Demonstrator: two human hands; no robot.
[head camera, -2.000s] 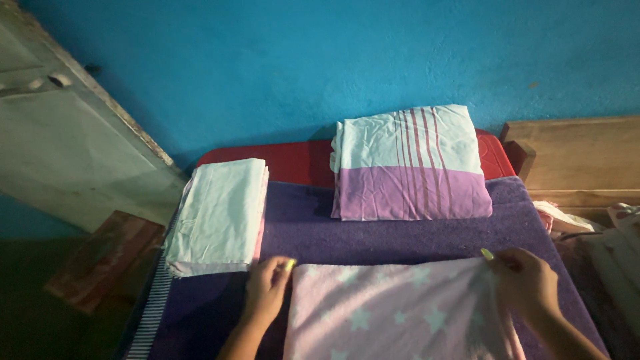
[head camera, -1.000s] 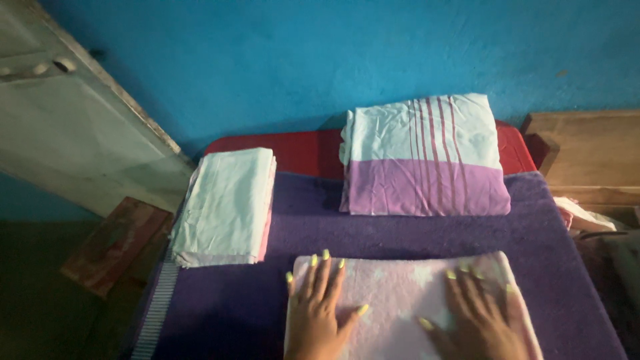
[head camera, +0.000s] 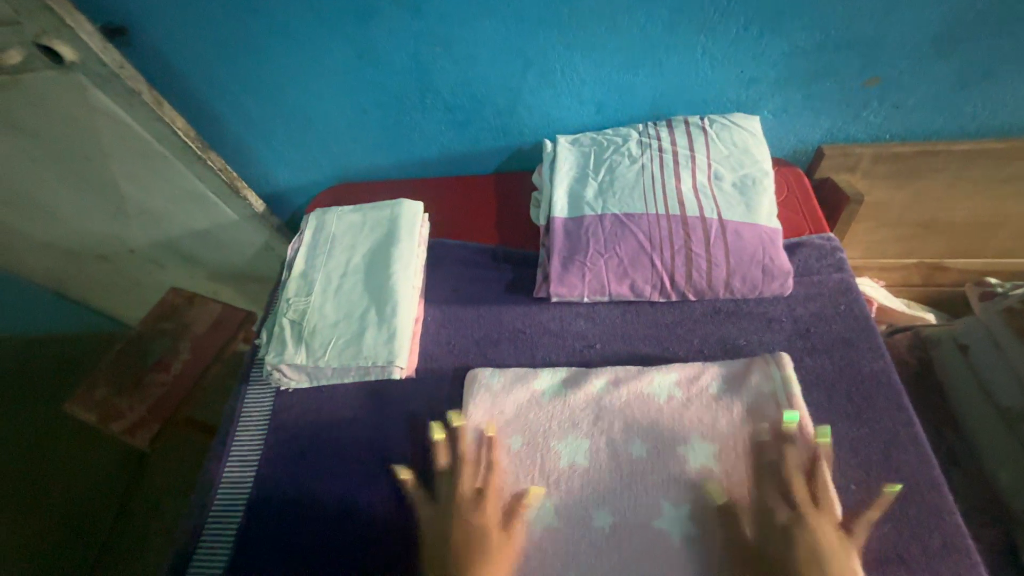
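A folded pink cloth with pale stars (head camera: 624, 448) lies flat on a purple towel-like cover (head camera: 496, 320). My left hand (head camera: 472, 504), fingers spread, is over the cloth's left edge and holds nothing. Over the right side of the same cloth is my right hand (head camera: 792, 504), blurred, its fingers apart and nothing gripped. Whether either palm touches the cloth cannot be told. Farther back lie a stack of folded white cloths (head camera: 352, 288) on the left and a folded white and purple striped sheet (head camera: 664, 216) on the right.
The cover lies over a red table (head camera: 448, 200) that stands by a blue wall (head camera: 480, 72). A pale door (head camera: 104, 168) and a reddish block (head camera: 160, 360) are at the left. Wooden boards (head camera: 936, 200) and piled fabric (head camera: 976, 360) are at the right.
My hands held the star cloth's far corners two seconds ago, then lay spread on top of it. Now they are farther apart, toward its two sides. The other folded cloths have stayed put.
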